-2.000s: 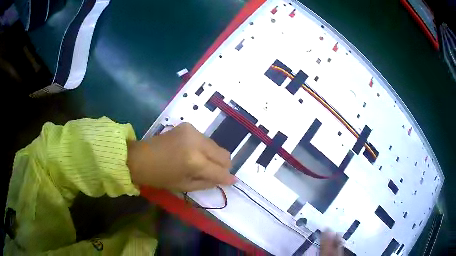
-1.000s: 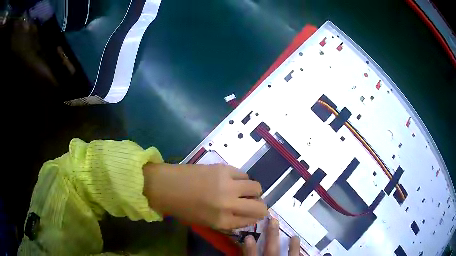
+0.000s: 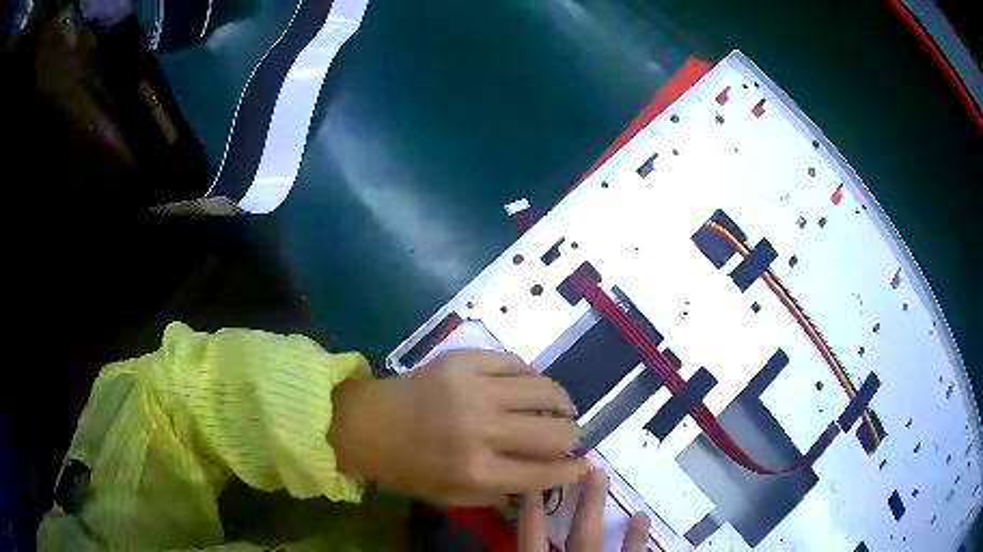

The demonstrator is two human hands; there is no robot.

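The white back plate (image 3: 647,243) lies at a slant, with dark openings and patches. A dark red ribbon cable (image 3: 638,343) curves across it under a black tape piece (image 3: 680,402). An orange, yellow and black wire harness (image 3: 803,320) is taped further right. My left hand (image 3: 474,426), in a yellow sleeve, is over the plate's lower left edge, its fingertips bunched; what they hold, if anything, is hidden. My right hand (image 3: 585,518) shows only spread fingers at the bottom edge, just below the left fingertips. A small dark wire loop (image 3: 553,499) shows between the hands.
A red pad (image 3: 647,122) shows beneath the plate on the green bench (image 3: 431,140). A small white connector (image 3: 518,206) sticks out at the plate's upper left edge. A black and white tape strip (image 3: 282,113) lies curved at the upper left. A red edge (image 3: 949,54) shows at the upper right.
The plate sits further right and lower in view than two seconds ago. My right hand has come beside my left, its fingers spread. In the last second both hands have barely moved.
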